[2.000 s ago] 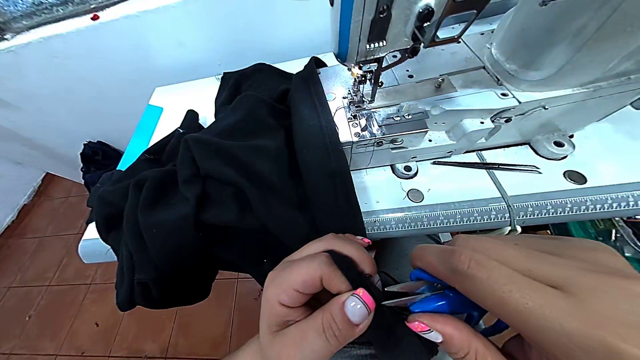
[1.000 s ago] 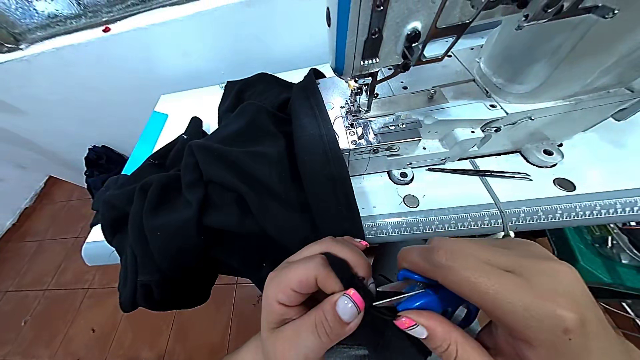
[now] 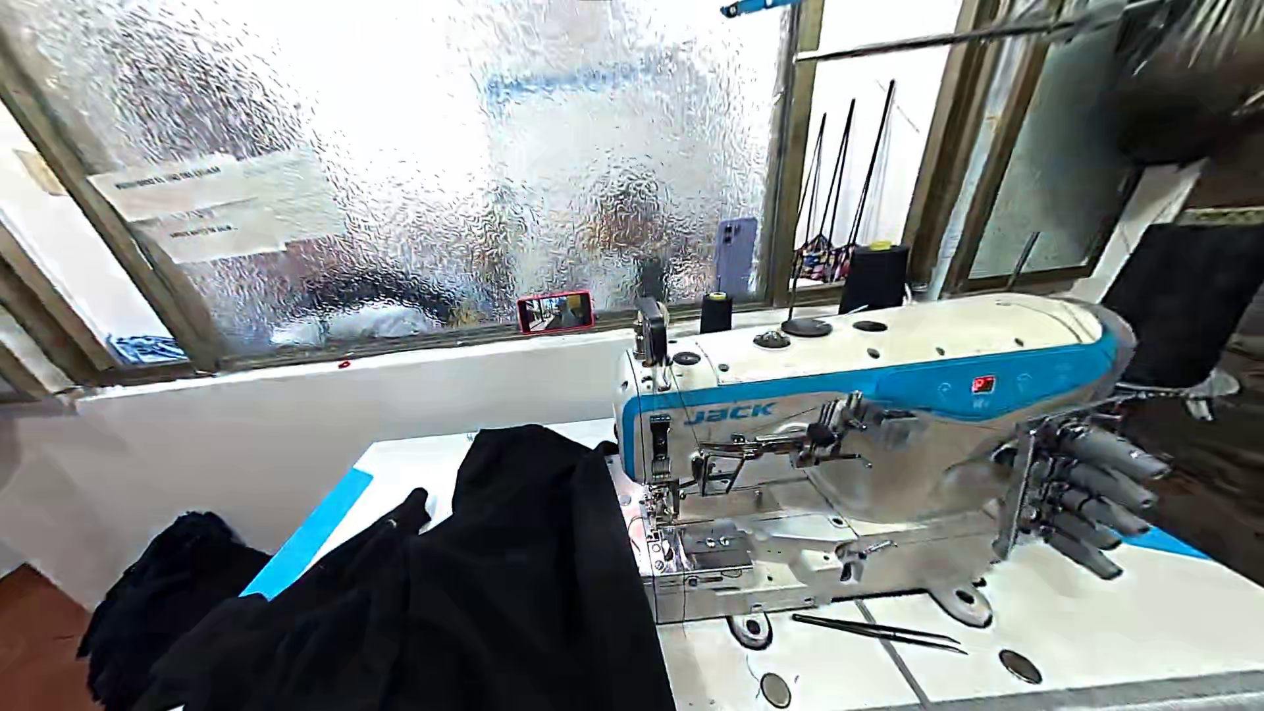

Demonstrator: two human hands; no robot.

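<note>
Neither of my hands shows in the head view at this moment. A black cloth garment (image 3: 533,573) lies over the left part of the white table, its right edge beside the needle area of a white and blue Jack sewing machine (image 3: 889,395). Light falls on the metal needle plate (image 3: 701,553). Dark tweezers (image 3: 879,632) rest on the table in front of the machine. The scissors are out of view.
Behind the machine stand a small black thread cone (image 3: 716,312) and a larger one (image 3: 875,278). A phone (image 3: 555,312) leans at the textured window. Dark cloth (image 3: 173,592) hangs at the left. A black covered object (image 3: 1180,306) stands at the right.
The view has swung up a lot, to the window and the whole machine. Both hands and the blue-handled scissors, seen earlier at the black cloth, are out of the frame.
</note>
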